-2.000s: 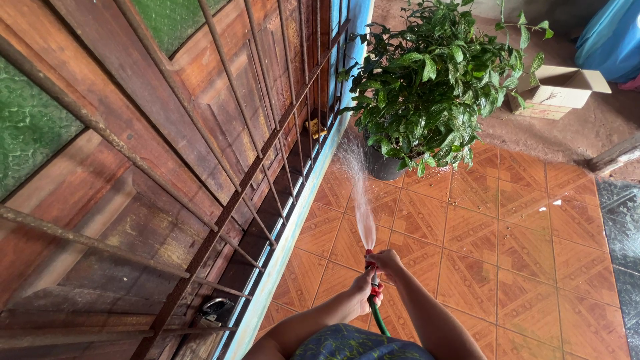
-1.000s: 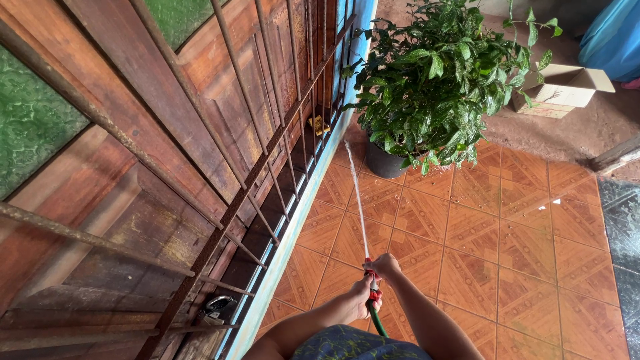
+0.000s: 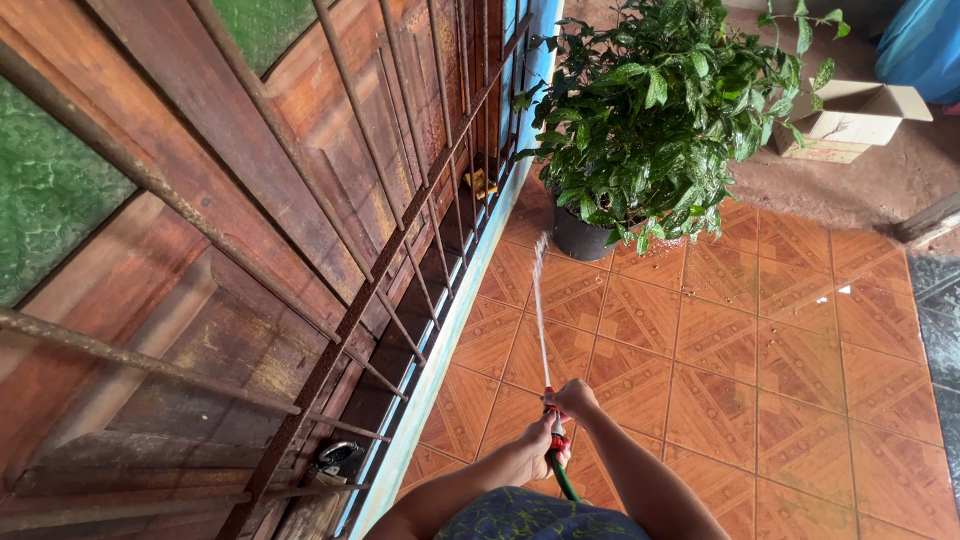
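Observation:
My left hand is wrapped around the red and grey body of a hose nozzle, low in the middle of the view. At the nozzle's red front end, my right hand grips with its fingers. A green garden hose runs from the nozzle down toward my body. Out of the tip comes a narrow water jet, reaching up to the left side of a black plant pot. The leafy green plant in that pot has wet, shiny leaves.
Rusty metal bars front a wooden door at the left, with a padlock low down. Orange floor tiles spread to the right. An open cardboard box and a blue cover are beyond the plant.
The water has gone from a wide spray two seconds ago to a narrow jet. Both hands have stayed on the nozzle.

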